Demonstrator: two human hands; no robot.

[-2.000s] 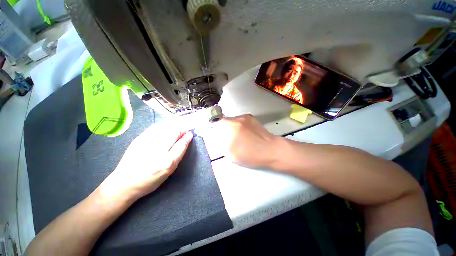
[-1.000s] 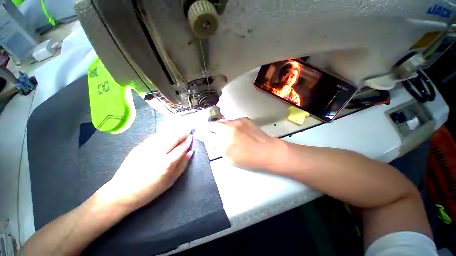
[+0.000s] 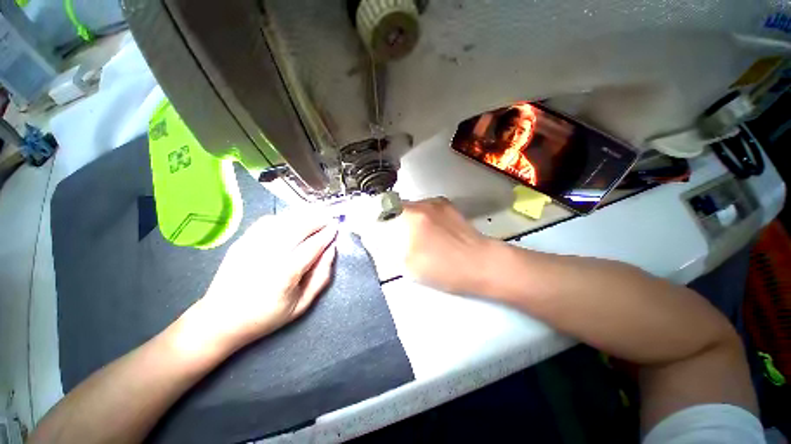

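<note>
A large dark grey garment panel (image 3: 130,295) lies flat on the white machine table, its right part under the needle area. The off-white sewing machine (image 3: 486,61) stands over it; glare hides the presser foot and needle. My left hand (image 3: 269,269) rests on the panel, fingertips at its right edge by a tiny blue-purple spot (image 3: 341,218). My right hand (image 3: 434,243) is curled beside the round knob (image 3: 390,205) at the panel edge; its fingertips are washed out by glare, so I cannot tell whether it grips cloth.
A lime-green paddle (image 3: 192,186) is left of the needle, above the panel. A phone (image 3: 546,156) showing video lies under the machine arm, with a yellow sticky note (image 3: 530,202) below it. Black scissor handles (image 3: 739,154) and an orange-red basket (image 3: 770,277) are at the right.
The panel's front corner has shifted slightly right and up in view. The left fingers have closed up a little at the panel edge. The machine and phone also shift right with the camera.
</note>
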